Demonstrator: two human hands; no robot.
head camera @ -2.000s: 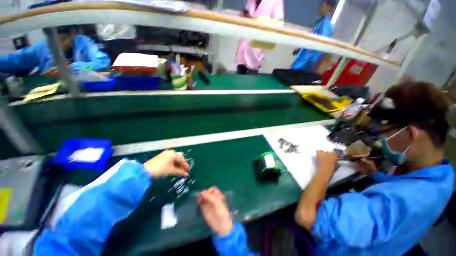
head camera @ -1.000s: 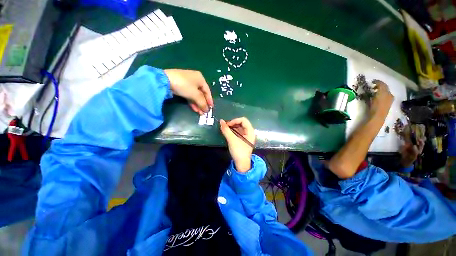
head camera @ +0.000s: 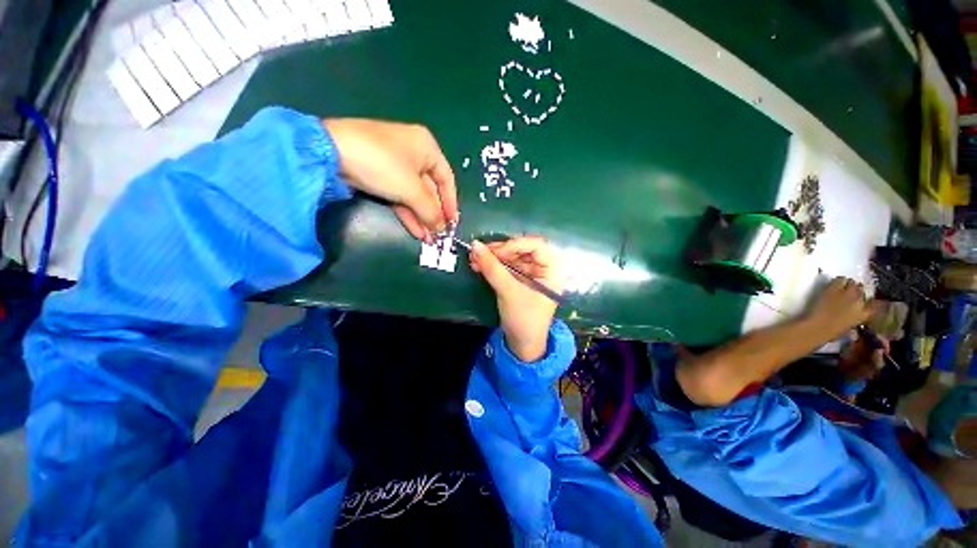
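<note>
My right hand (head camera: 519, 280) holds thin dark tweezers (head camera: 523, 278), their tip pointing left at my left fingertips. My left hand (head camera: 402, 177) reaches in from the left, thumb and fingertips pinched together on something very small, mostly hidden, which I cannot identify. A small white pad sheet (head camera: 438, 255) lies on the green bench directly below my left fingertips, near the front edge. Tiny white pieces (head camera: 497, 169) are scattered beyond my hands. More tiny pieces form a heart outline (head camera: 531, 93), with a small white pile (head camera: 526, 31) behind it.
A white strip sheet (head camera: 220, 48) lies at upper left, near a blue cable (head camera: 45, 193). A solder wire spool (head camera: 755, 250) stands at right. Beyond it, small metal parts (head camera: 807, 214) lie on white paper (head camera: 798, 171), with a neighbour's forearm (head camera: 771, 348) over the bench edge.
Over two seconds the view has tilted down to the bench. Both hands have come together at the white pad sheet. The tweezer tip is now closer to my left fingertips. The neighbour's hand has moved off the metal parts.
</note>
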